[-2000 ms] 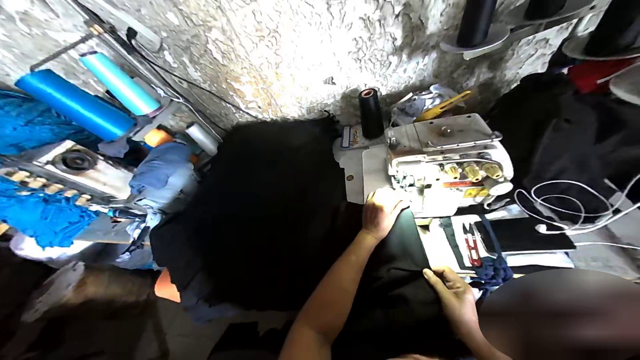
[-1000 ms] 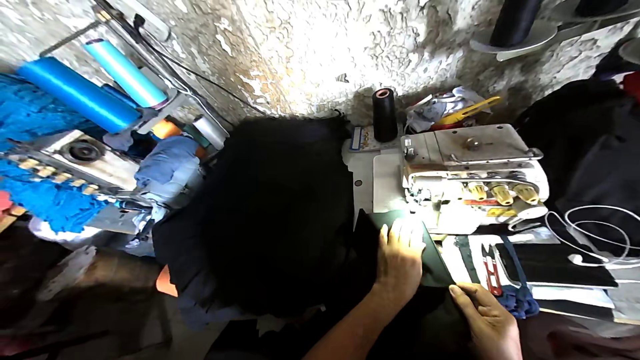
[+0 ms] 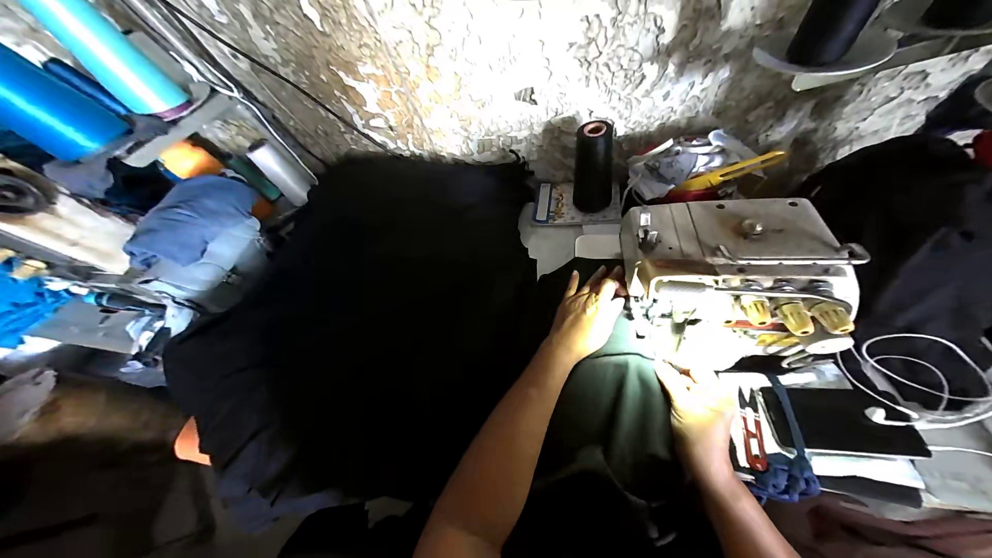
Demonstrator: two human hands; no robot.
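Note:
An overlock sewing machine (image 3: 744, 240) stands right of centre, its lamp glaring over the needle area. Dark fabric (image 3: 628, 395) runs from the presser foot down toward my lap. My left hand (image 3: 589, 314) rests on this fabric just left of the foot, fingers spread out over it. Below the machine head, my right hand (image 3: 697, 403) holds the right edge of the fabric, its fingertips partly washed out by the light. A big heap of black cloth (image 3: 403, 333) lies left of my left forearm.
A black thread cone (image 3: 594, 167) stands behind the machine, beside a yellow-handled cutter (image 3: 732, 170). Red thread snips (image 3: 753, 438), a black flat item (image 3: 845, 422) and white earphones (image 3: 891, 415) lie at right. Another sewing machine (image 3: 62, 209) with blue thread cones (image 3: 54, 101) is at left.
The fabric now reaches the presser foot. My left hand has moved up beside the foot, and my right hand has moved up close below the machine head. The view has shifted nearer.

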